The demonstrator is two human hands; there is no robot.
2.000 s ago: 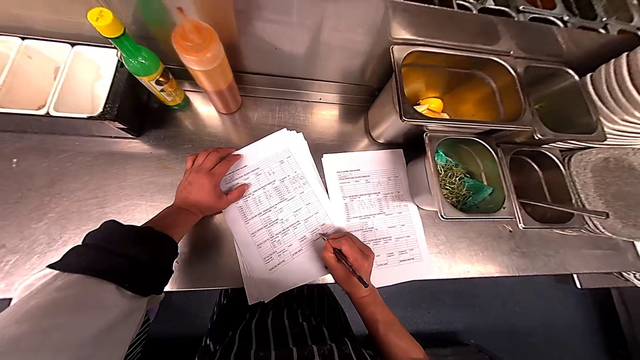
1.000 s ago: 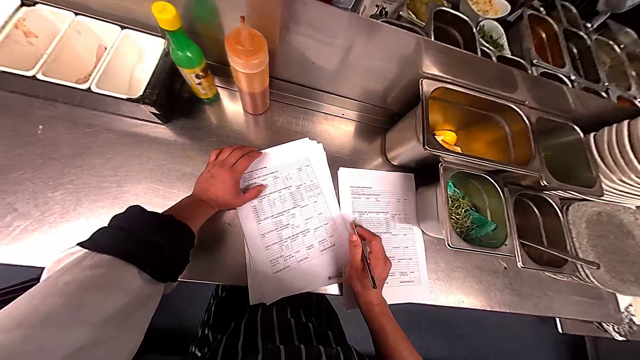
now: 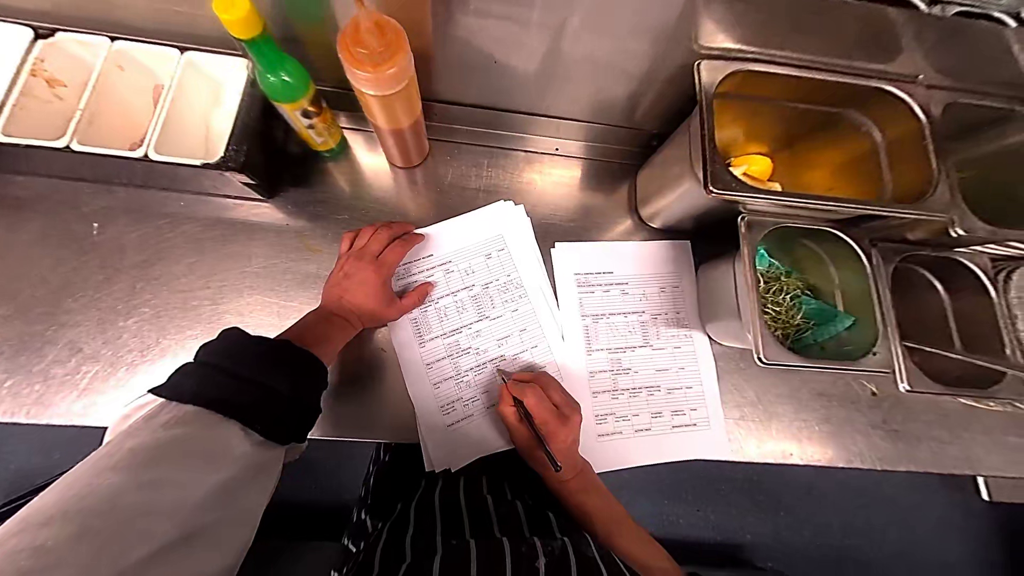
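Note:
A stack of printed forms (image 3: 472, 320) lies tilted on the steel counter, partly filled in by hand. My left hand (image 3: 372, 276) rests on the stack's upper left edge, fingers apart, holding nothing. In my right hand (image 3: 540, 420) is a dark pen (image 3: 534, 428), its tip at the lower part of the stack's top sheet. Just right of the stack lies another set of forms (image 3: 640, 352), with writing on it too; its lower left part is beside my right hand.
Behind the papers stand a green bottle with a yellow cap (image 3: 284, 80) and an orange squeeze bottle (image 3: 384, 88). White containers (image 3: 200, 108) are at the back left. Steel pans stand at right, one with lemon pieces (image 3: 752, 170), another with green herbs (image 3: 784, 304).
My right hand with the pen has moved left, from the right-hand forms onto the stack's top sheet. My left hand stays on the stack.

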